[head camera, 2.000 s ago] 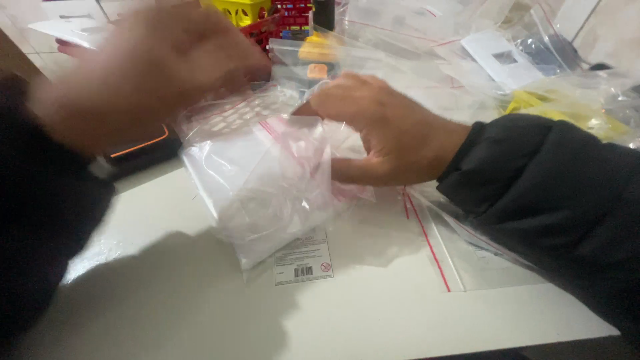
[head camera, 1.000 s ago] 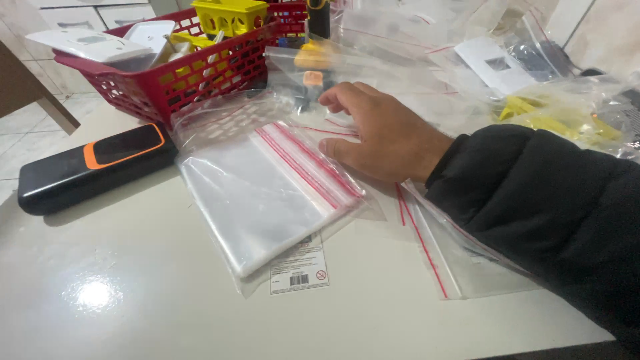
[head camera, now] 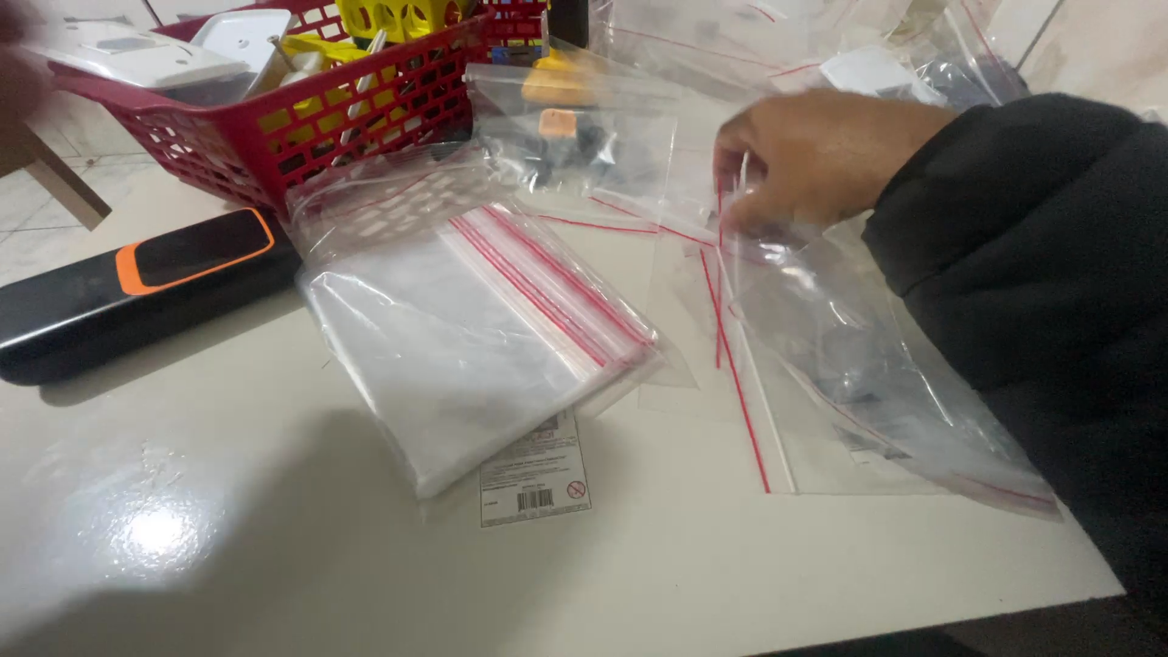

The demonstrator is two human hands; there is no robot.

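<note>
My right hand comes in from the right in a black padded sleeve and pinches the edge of a clear zip bag between thumb and fingers; dark items lie inside that bag. Left of it, a stack of clear zip bags with red seal lines lies in its own plastic sleeve on the white table. A printed label card shows from under the stack. Only a blurred dark patch at the top left edge may be my left hand, too unclear to tell.
A red plastic basket holding white and yellow parts stands at the back left. A black case with an orange trim lies in front of it. Another zip bag with a yellow and orange item lies behind the stack. More bags fill the back right.
My right hand has moved right from beside the bag stack and has taken hold of a bag's edge. My left hand, over the stack's left side two seconds ago, has left it.
</note>
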